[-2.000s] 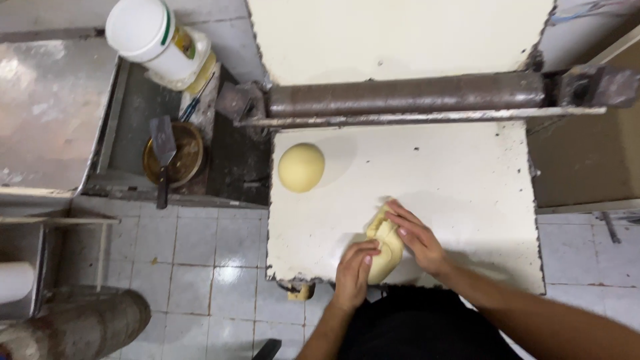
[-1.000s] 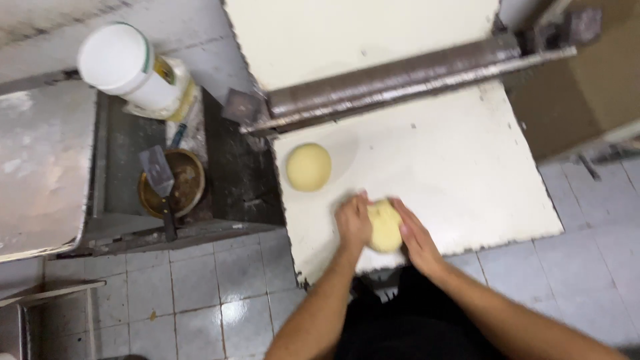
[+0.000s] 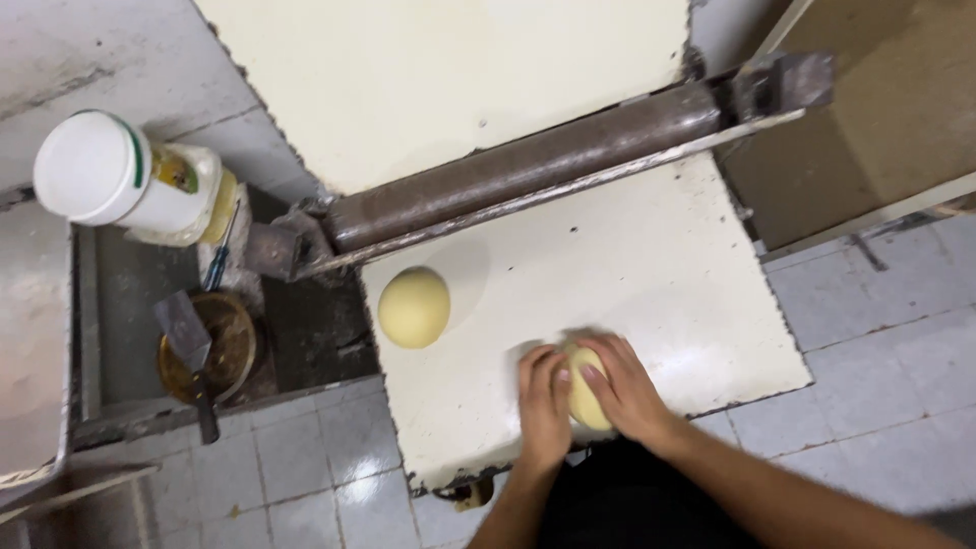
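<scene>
Near the front edge of the cream-coloured work surface (image 3: 656,252), a pale yellow piece of dough (image 3: 585,393) lies between my hands. My left hand (image 3: 545,400) presses its left side with bent fingers. My right hand (image 3: 621,389) cups its right side and top, the thumb resting on it. Part of the dough is hidden under the fingers. A smooth round dough ball (image 3: 414,307) sits untouched near the left edge of the surface.
A metal roller (image 3: 526,168) crosses behind the surface. At left are a white plastic bucket (image 3: 91,168), a screwdriver (image 3: 216,267), and a scraper (image 3: 185,328) lying over a round bowl (image 3: 236,347). A metal tray (image 3: 30,328) stands at the far left.
The dough between my hands was folded and uneven two seconds ago and is now smoother and more compact. The other ball stays on the surface. The view has turned.
</scene>
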